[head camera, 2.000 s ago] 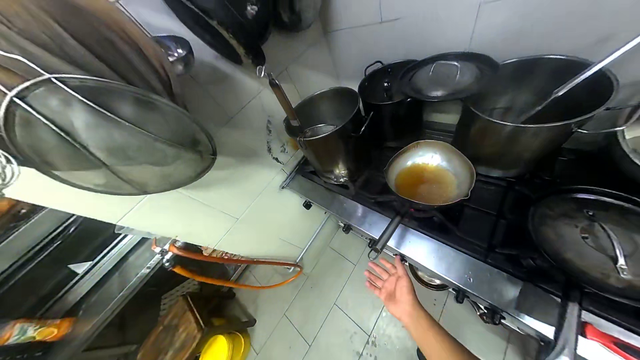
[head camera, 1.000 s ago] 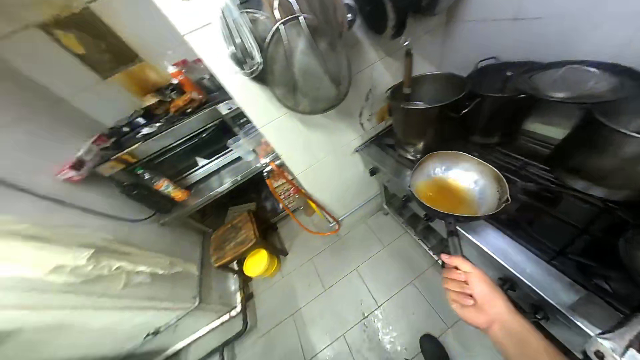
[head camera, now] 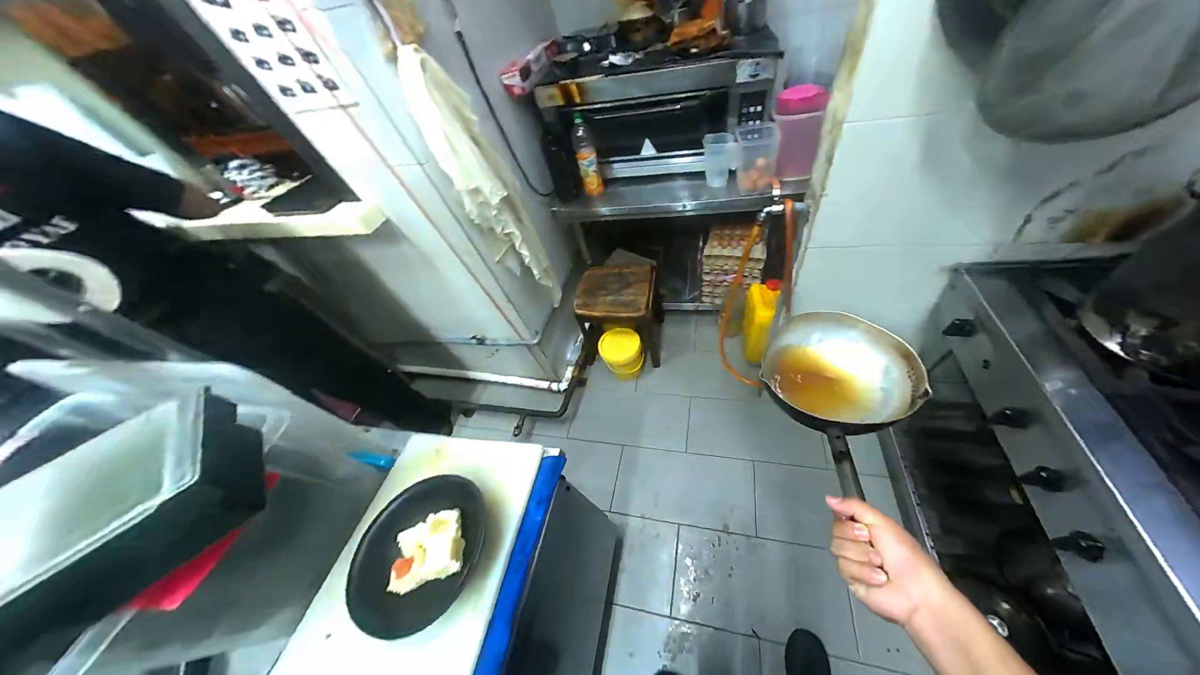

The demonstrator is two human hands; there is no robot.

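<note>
My right hand [head camera: 877, 562] is closed around the dark handle of a metal frying pan [head camera: 891, 361] at the right. Brown-orange liquid [head camera: 820, 382] lies in the pan, mostly at its left side. The pan is held over the floor, just left of the stove's front. At the lower left, a black oval plate [head camera: 419, 605] with a piece of pale food [head camera: 433, 553] and a small orange bit rests on a white board [head camera: 506, 459]. My left hand is out of view.
The stove [head camera: 1031, 375] runs along the right. A wooden stool [head camera: 614, 292], a yellow bucket [head camera: 621, 350] and a yellow jug [head camera: 760, 322] stand ahead on the tiled floor. Plastic containers [head camera: 103, 469] are at the lower left. Behind them is a person in dark clothes [head camera: 216, 309].
My right hand, empty two seconds ago, has taken the pan's handle and carried the pan off the stove. The view has swung left to the plate and board.
</note>
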